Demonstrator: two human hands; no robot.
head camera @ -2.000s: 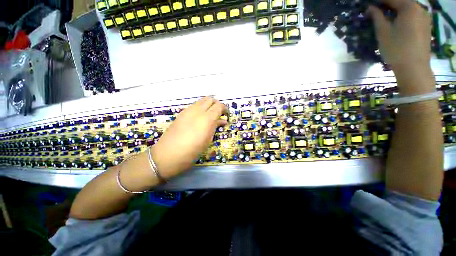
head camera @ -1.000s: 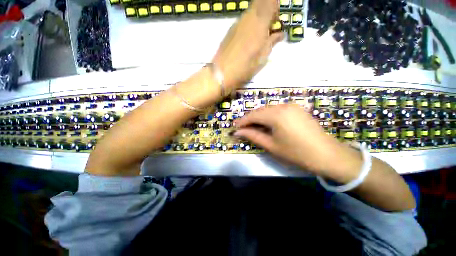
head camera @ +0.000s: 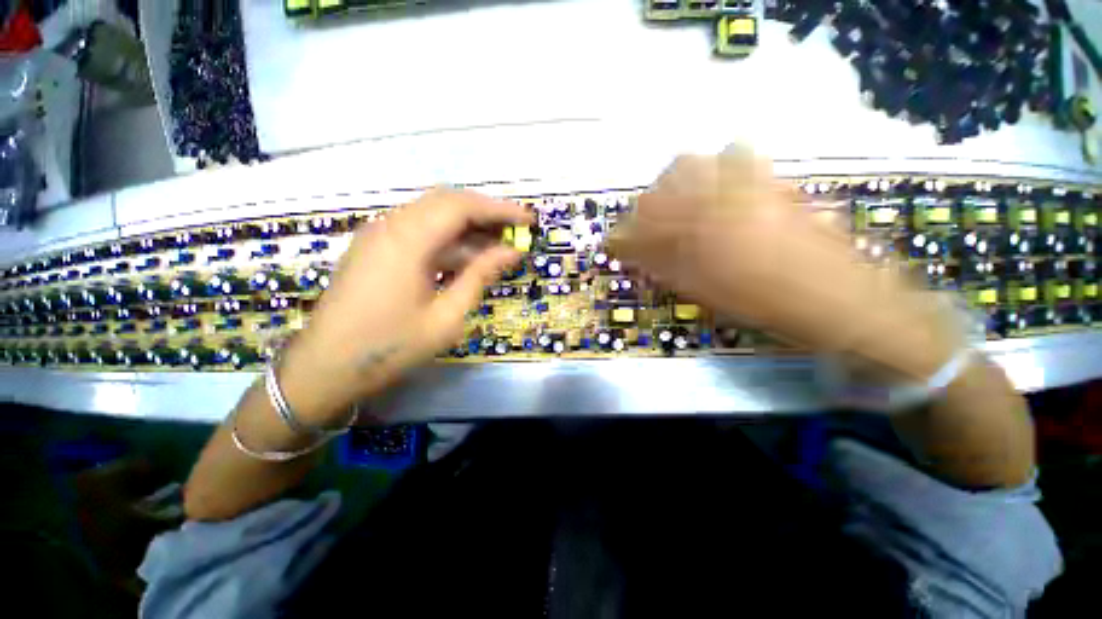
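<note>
The circuit board panel [head camera: 514,324], a long tan strip full of small parts, runs across the view. My left hand [head camera: 417,272] is over its upper rows, with thumb and index finger on a transformer [head camera: 521,237] with a yellow top. My right hand [head camera: 713,236] is blurred, over the panel to the right of my left hand; its fingertips point left and down, and whether it holds anything cannot be seen. Transformers with yellow tops sit on the boards right of the hands, such as one below my right hand [head camera: 622,316].
Behind the panel, a white worktop [head camera: 483,73] bears a single transformer [head camera: 737,35] near more at the top edge. A dark pile of black components [head camera: 955,67] lies at right, green-handled tools [head camera: 1066,73] beside it. A component bin [head camera: 214,91] stands at left. A blue bin [head camera: 378,444] is below.
My left hand has come back from the transformers at the top to the panel, now with a transformer at its fingertips. My right hand has moved up and right. The view has shifted.
</note>
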